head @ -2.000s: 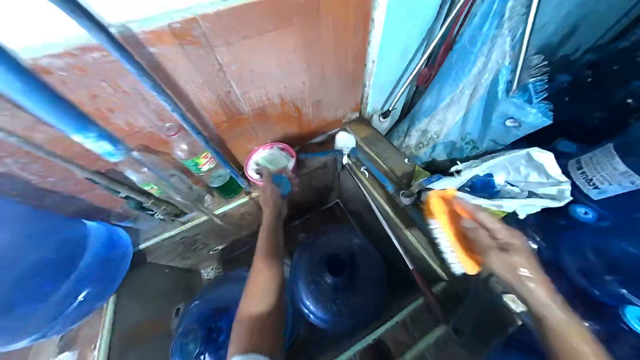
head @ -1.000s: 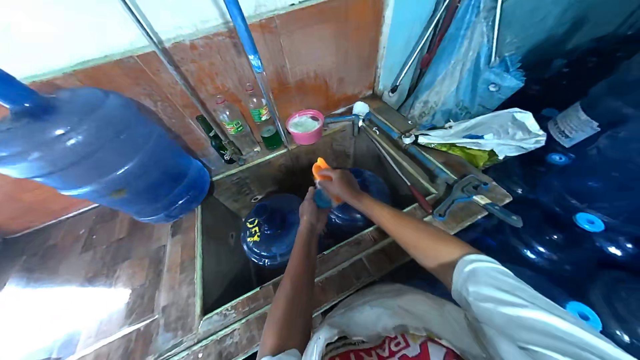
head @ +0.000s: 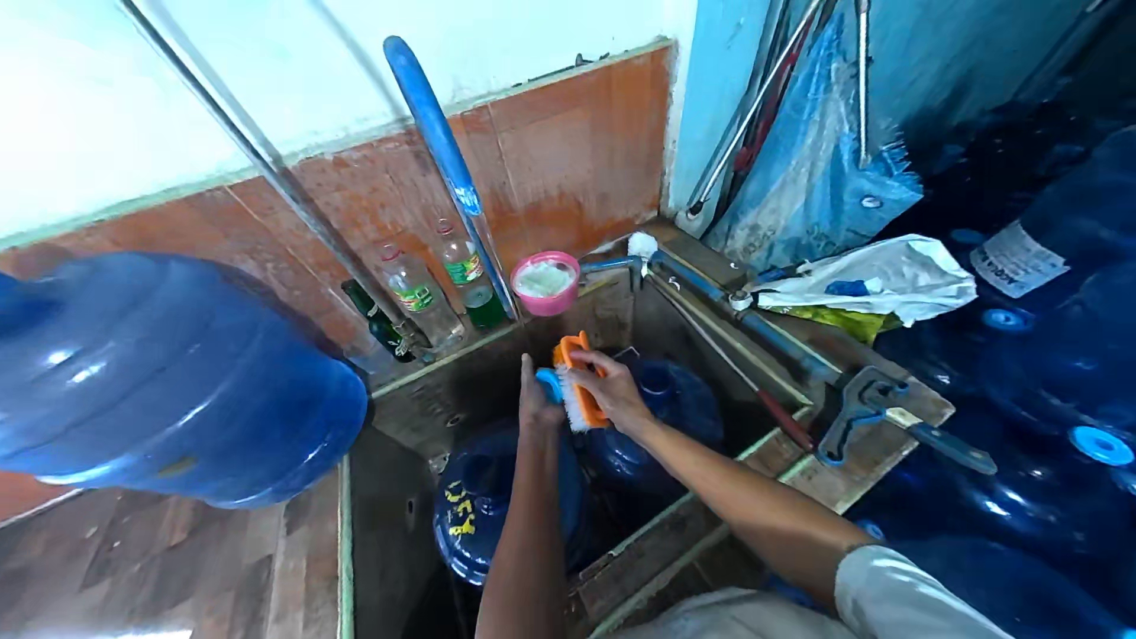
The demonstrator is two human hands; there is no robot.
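Note:
My right hand point(head: 612, 390) grips an orange scrub brush point(head: 581, 382), its white bristles facing left. Against the bristles is a small blue object point(head: 550, 385), perhaps a cap or sponge, in my left hand point(head: 537, 404), whose fingers point upward. Both hands are over a sunken tiled basin point(head: 390, 497). Below them stand two blue water jugs, one with yellow marks point(head: 470, 506) and another point(head: 661, 408) at the right, partly hidden by my right hand and forearm. A pink tub point(head: 546, 284) with whitish contents rests on the basin's back ledge.
A large blue jug point(head: 177, 382) lies at the left. Plastic bottles point(head: 417, 297) and poles point(head: 444, 151) lean at the back wall. A pipe wrench point(head: 861, 417) and a white plastic bag point(head: 879, 280) rest on the right ledge. Many blue jugs point(head: 1056, 355) crowd the right.
Since two seconds ago, my left hand has moved from the pink tub to over the basin, and my right hand has brought the orange brush from the right to meet it.

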